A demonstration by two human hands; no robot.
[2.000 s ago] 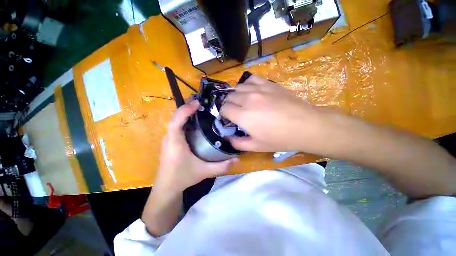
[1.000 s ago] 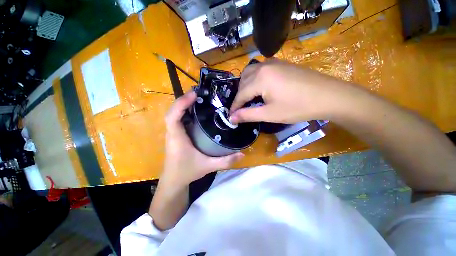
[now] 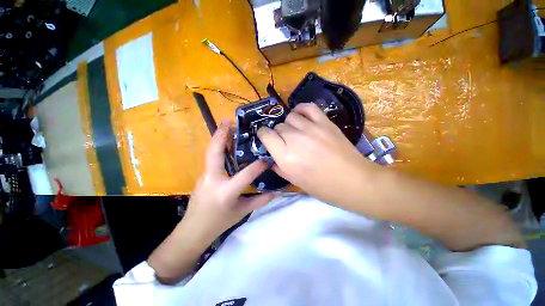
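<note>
The black open appliance housing [image 3: 244, 132] lies at the bench's near edge, its narrow end pointing away from me. My left hand [image 3: 224, 179] grips its left and near side, thumb over the near part. My right hand [image 3: 305, 146] is over the housing, its fingertips inside near the middle; whether they pinch a part is hidden. Thin yellow and dark lead wires [image 3: 273, 111] curl at the narrow end. The black teardrop-shaped cover [image 3: 349, 107] lies open to the right, partly behind my right hand. A sleeved cable [image 3: 239, 70] with a pale connector stretches beyond the housing.
A screw feeder [image 3: 358, 42] stands at the far edge, with the dark electric screwdriver [image 3: 342, 24] hanging before it. A black strip [image 3: 205, 113] lies left of the housing. A silver-grey part [image 3: 381, 149] is right of the cover. A dark box [image 3: 519, 36] stands far right.
The housing now sits flatter, with its silver side out of sight. The black cover and sleeved cable have come into view. My right fingers have moved deeper over the housing's middle. The camera view has shifted.
</note>
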